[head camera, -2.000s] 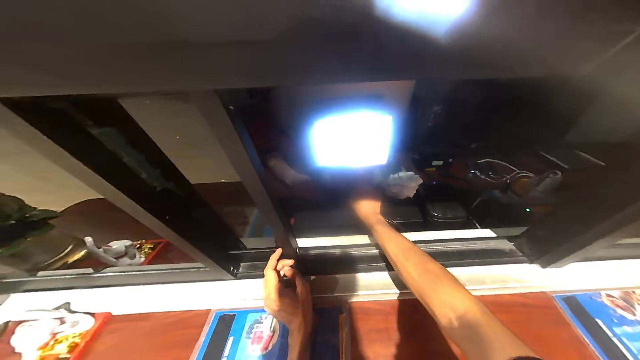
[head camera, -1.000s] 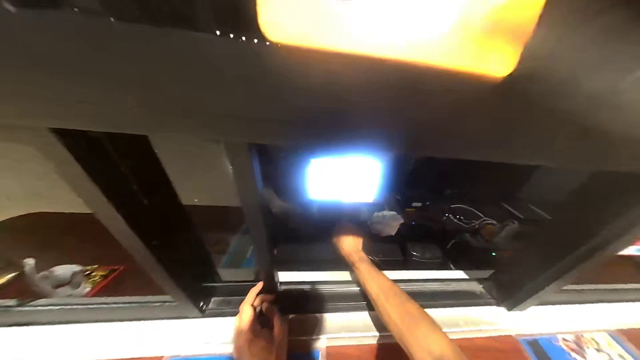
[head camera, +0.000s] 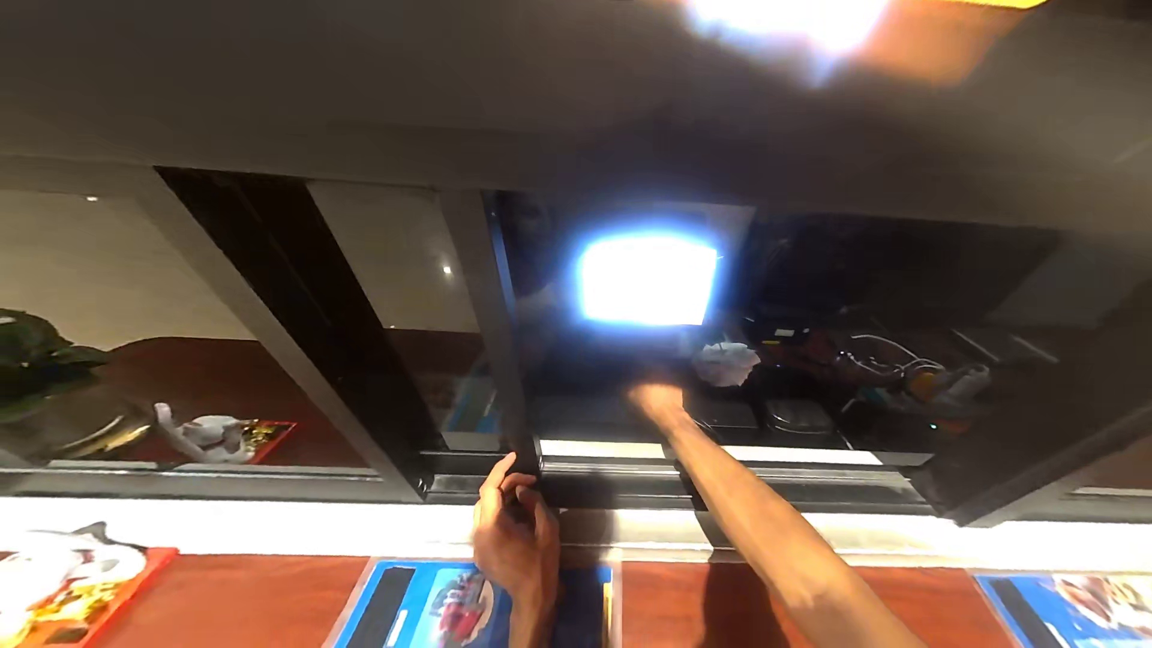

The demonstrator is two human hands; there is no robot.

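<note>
My left hand [head camera: 517, 531] rests with bent fingers against the lower end of a dark window-frame upright [head camera: 490, 315], just above a blue printed sheet [head camera: 423, 603]. My right arm reaches through the opening of the dark frame. Beyond the sill, my right hand [head camera: 659, 400] is blurred, and whether it holds anything does not show. It is below a glaring bright screen [head camera: 648, 279] and left of a crumpled pale item [head camera: 725, 363]. A dark flat object [head camera: 799, 416] lies to its right.
Cables [head camera: 886, 355] and small items lie in the dark space at right. The lower frame track [head camera: 810, 481] and a white ledge [head camera: 270, 526] run across. A red tray [head camera: 144, 585] with a white figure stands at lower left, another blue sheet [head camera: 1071, 607] at lower right.
The view has shifted. My left hand stays at the frame upright, and my right hand remains inside the opening below the bright screen.
</note>
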